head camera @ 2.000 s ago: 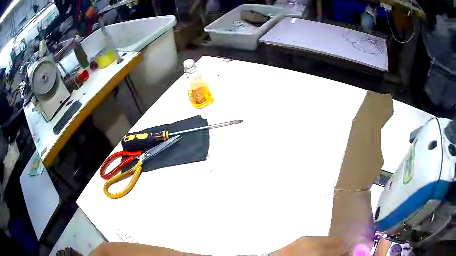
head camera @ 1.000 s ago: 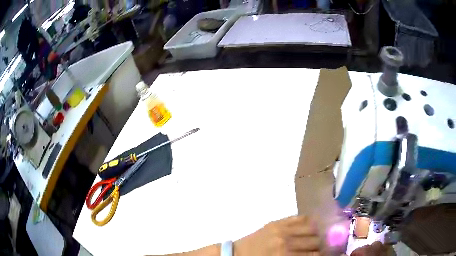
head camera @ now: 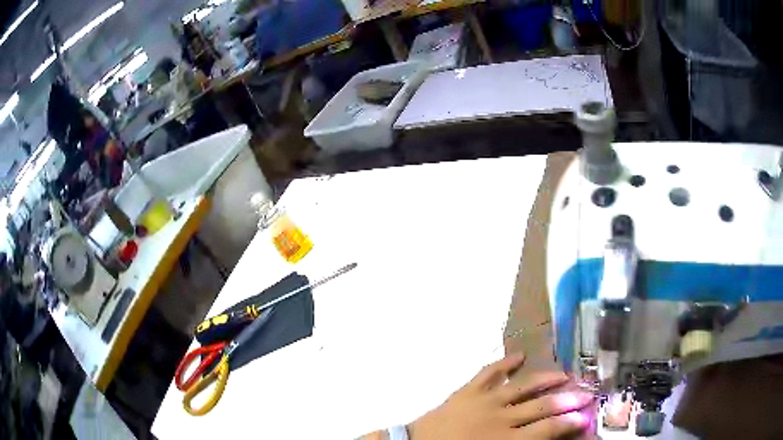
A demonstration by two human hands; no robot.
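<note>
My left hand lies flat with fingers spread on the brown fabric strip, its fingertips beside the pink-lit needle area. The strip runs away from me along the left of the white and blue sewing machine head. A thin line crosses the strip where two pieces meet. The presser foot area is small and blurred under the head. My right hand cannot be made out; brown material or skin shows under the head at the lower right, too dark to tell.
On the white table, scissors and a screwdriver lie on a dark cloth. A bottle with yellow-orange lower part stands behind them. White tubs, another table and machine are beyond.
The view has swung right and tilted up, showing more of the machine head. My left hand shows more fully, its fingers now spread beside the needle area.
</note>
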